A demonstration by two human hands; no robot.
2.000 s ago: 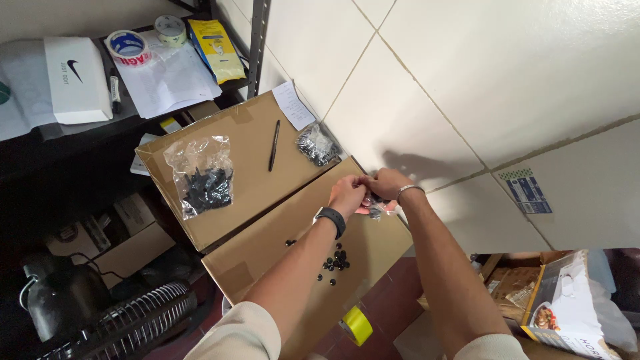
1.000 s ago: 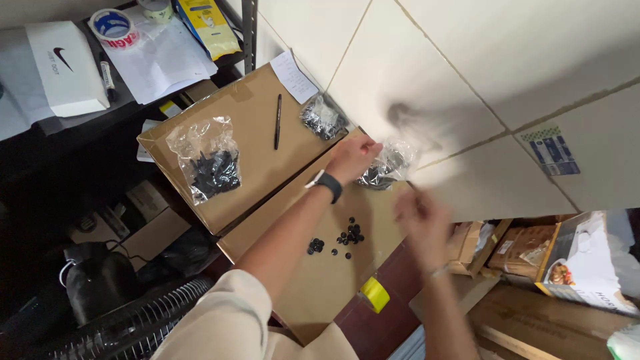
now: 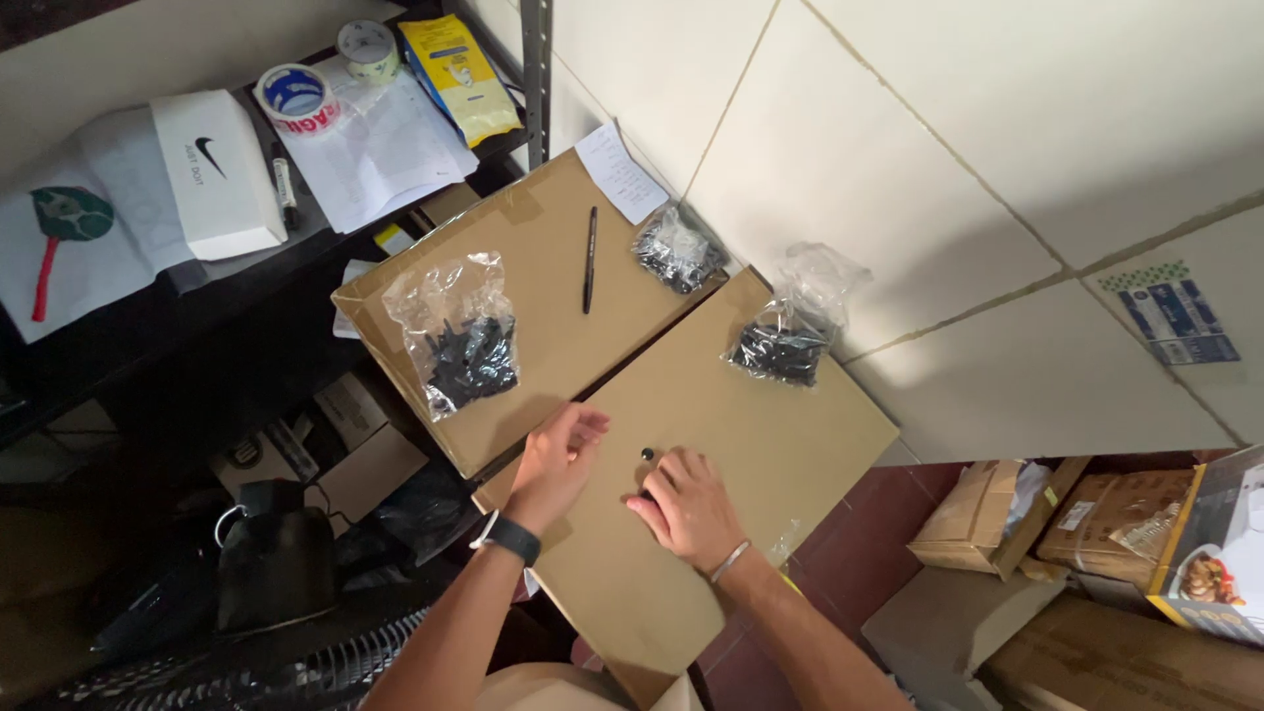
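My right hand [image 3: 683, 504] rests on the near cardboard box [image 3: 780, 434], its fingers curled over small black parts that mostly hide beneath them. One small round black piece [image 3: 647, 454] lies just beyond those fingers. Over the left part of the same box is my left hand [image 3: 561, 459], fingers loosely bent, with nothing seen in it. A clear plastic bag of black parts [image 3: 785, 346] sits at the box's far corner against the wall. On the other cardboard box [image 3: 533, 237] lie a second clear bag of black parts [image 3: 474, 360], a third bag [image 3: 676, 252] and a black pen [image 3: 591, 259].
A written paper [image 3: 620, 173] lies at the far box's edge by the tiled wall. The dark shelf at left holds tape rolls [image 3: 296, 97], a white shoe box [image 3: 217, 178] and a yellow packet [image 3: 459, 79]. A fan [image 3: 346, 657] stands below left; cartons [image 3: 973, 513] stand right.
Both hands have left the plastic bag by the wall and come nearer me. The loose black pieces, spread on the near box before, are now mostly under my right hand or out of sight.
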